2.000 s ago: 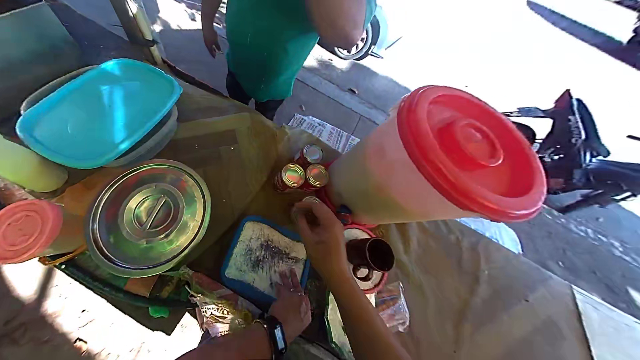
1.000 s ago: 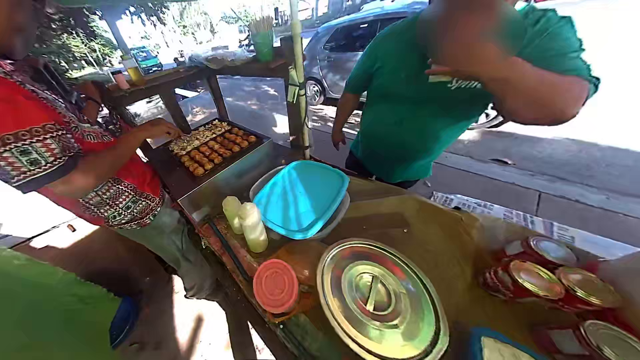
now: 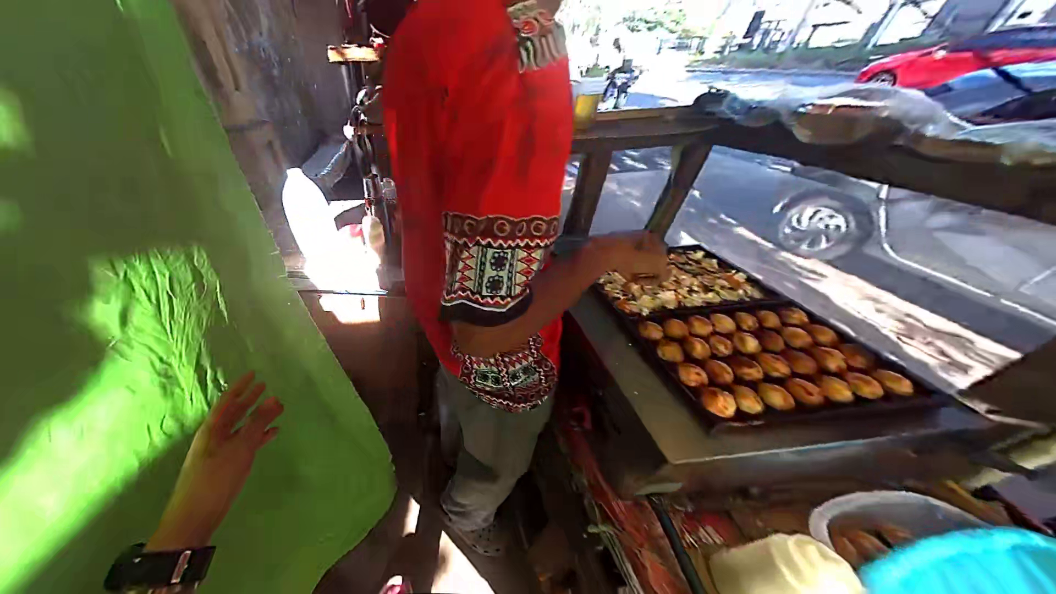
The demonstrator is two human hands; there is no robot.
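Observation:
My left hand is raised at the lower left, fingers apart and with nothing in it, in front of a bright green wall. A dark watch strap circles that wrist. My right hand is out of the frame. Right of centre stands a griddle with a moulded pan, which holds rows of browned round snacks and, at its far end, a chopped filling. A co-worker's hand is over the filling.
The co-worker in a red patterned shirt stands between the green wall and the griddle. A turquoise lid, a clear bowl and a pale bottle are at the lower right. A wooden rail runs behind the griddle.
The view has swung far left. Two seconds ago my hands were at a blue-rimmed container and red-bodied cans; now my left hand is up by the green wall and my right hand has left the view.

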